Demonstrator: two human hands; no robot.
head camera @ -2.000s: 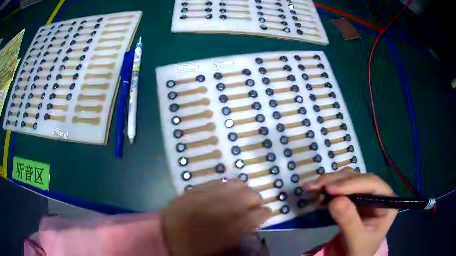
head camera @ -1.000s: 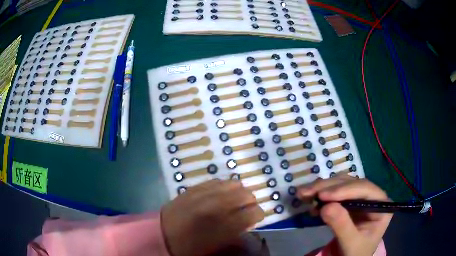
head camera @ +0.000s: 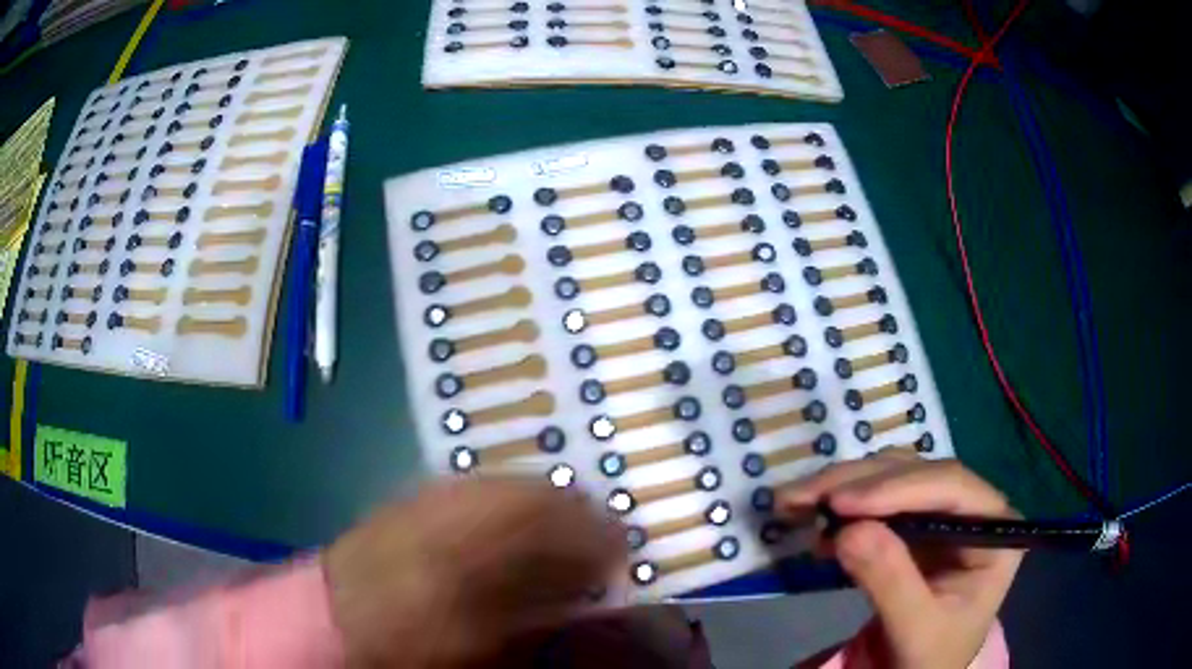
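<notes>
A white foam tray (head camera: 503, 177) lies in front of me, with rows of tan slots. Small dark round discs with pale centres (head camera: 631, 212) sit at the slot ends; some look bright white. Several left-column slots have a disc at one end only. My right hand (head camera: 922, 523) grips a black test probe (head camera: 967, 532) at the tray's lower right corner; its tip lies at my fingers. My left hand (head camera: 477, 575) is blurred over the tray's lower left edge; its fingertips and anything in them cannot be made out.
Another filled tray (head camera: 196, 359) lies at left, a third (head camera: 628, 82) at the far edge. A blue pen (head camera: 301, 281) and a white patterned pen (head camera: 331, 248) lie between trays. Red wire (head camera: 961, 222) curves at right. A green sign (head camera: 80, 465), yellow slips (head camera: 20, 163) and a reddish-brown piece (head camera: 890, 58) also show.
My left hand has moved left and down, uncovering discs in the lower rows. My right hand stays at the lower right corner with the probe. The whole view has shifted slightly.
</notes>
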